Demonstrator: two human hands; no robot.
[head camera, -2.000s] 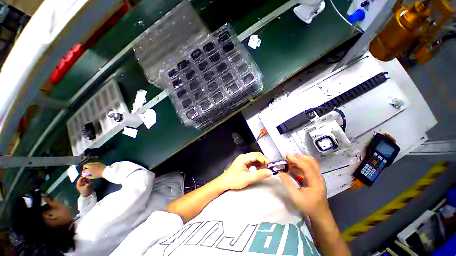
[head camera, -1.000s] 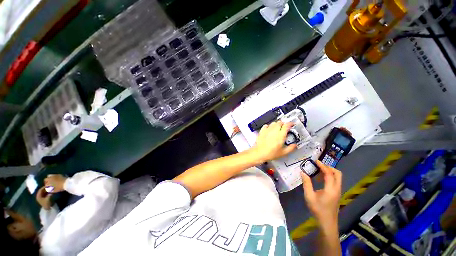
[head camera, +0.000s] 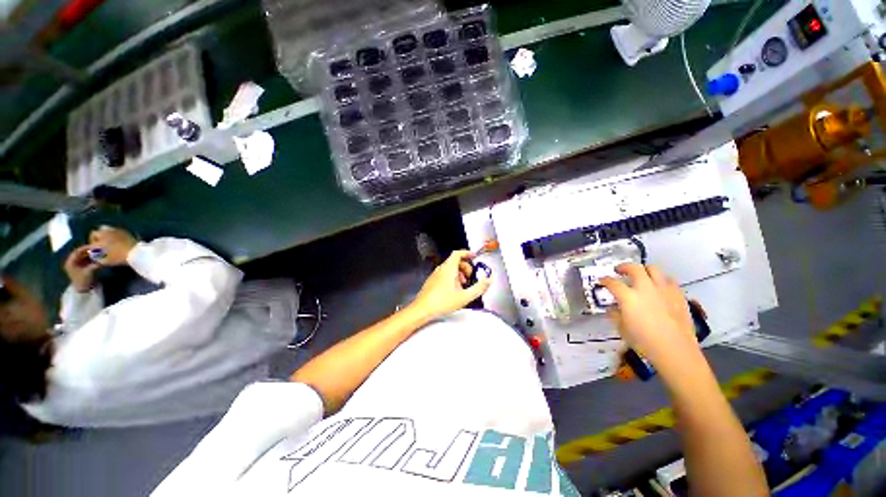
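My left hand (head camera: 453, 285) holds a small dark watch case (head camera: 477, 273) between thumb and fingers, left of the machine bed's edge. My right hand (head camera: 653, 313) is over the pale dispensing fixture (head camera: 573, 288), with its fingertips on a second small case (head camera: 604, 295) at the fixture's top. The fingers partly hide this case, so how it is seated cannot be told. The fixture stands on the white machine bed (head camera: 680, 262).
A blister tray (head camera: 424, 116) of dark parts lies on the green bench. The orange-gold dispensing head (head camera: 801, 146) is at the right. A black cable chain (head camera: 661, 223) crosses the bed. The teach pendant (head camera: 701, 325) is partly behind my right hand. A neighbouring worker (head camera: 160, 311) sits left.
My left hand has moved from the fixture to the bed's left edge, now with a case in it. My right hand has brought its case from the bed's front to the fixture. The view has shifted.
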